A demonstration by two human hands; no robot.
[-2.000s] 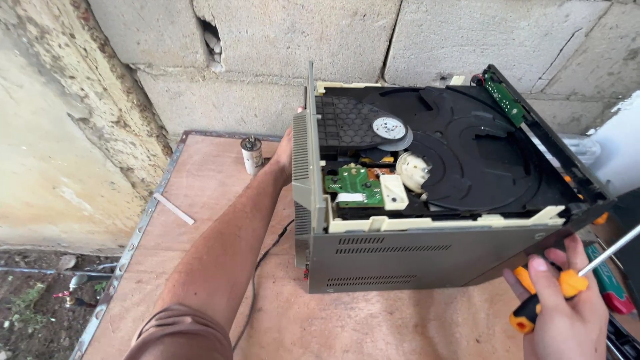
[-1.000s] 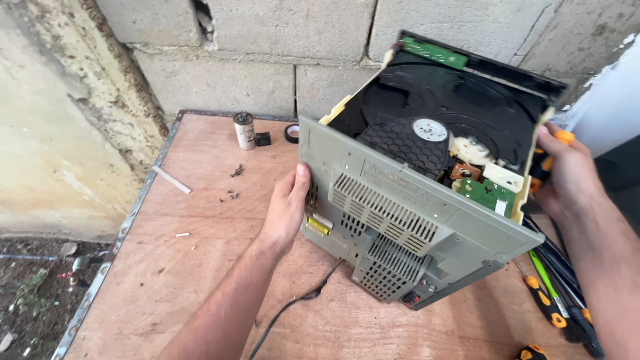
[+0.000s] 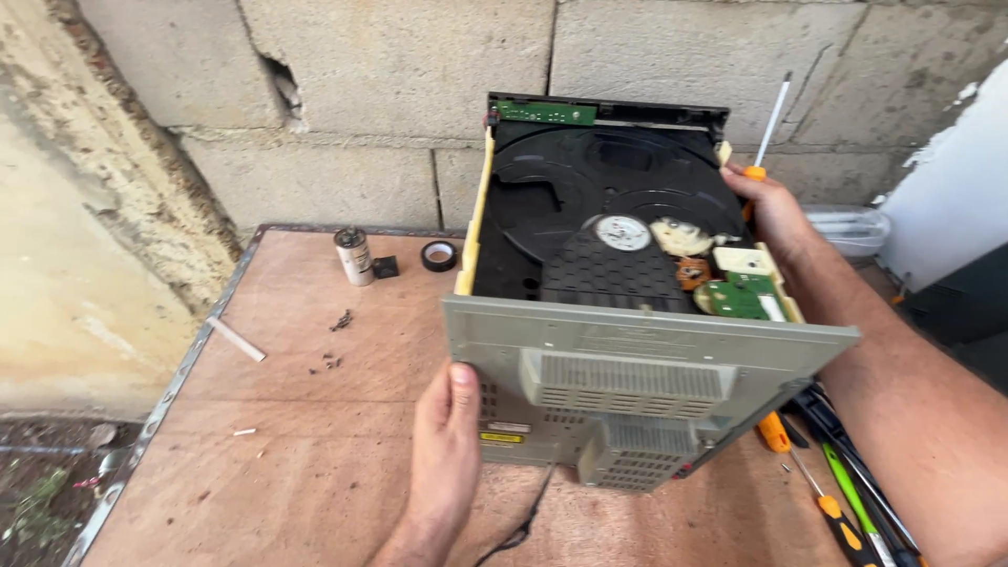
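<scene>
A multi-disc audio unit with its top cover off (image 3: pixel 654 335) stands on the wooden table, its grey vented rear panel facing me. Inside show a black disc carousel (image 3: pixel 543 205), green circuit boards (image 3: pixel 744 298) and a cream plastic part. My left hand (image 3: pixel 449 441) grips the rear panel's left edge, thumb on the panel. My right hand (image 3: pixel 768 205) is at the far right side of the unit and also holds a screwdriver with an orange handle (image 3: pixel 754 175), its shaft pointing up. The right fingers are partly hidden behind the unit.
A cylindrical capacitor (image 3: pixel 354 257), a small black block (image 3: pixel 386 267) and a roll of black tape (image 3: pixel 439 256) stand at the back left. Small screws (image 3: pixel 340 320) and a white strip (image 3: pixel 236 339) lie nearer. Screwdrivers (image 3: pixel 843 524) lie at right. A block wall (image 3: pixel 378 71) rises behind.
The unit has turned so that its rear panel, at the left two seconds ago, now faces me. My right hand has moved from the near right corner to the far right side, still holding the screwdriver.
</scene>
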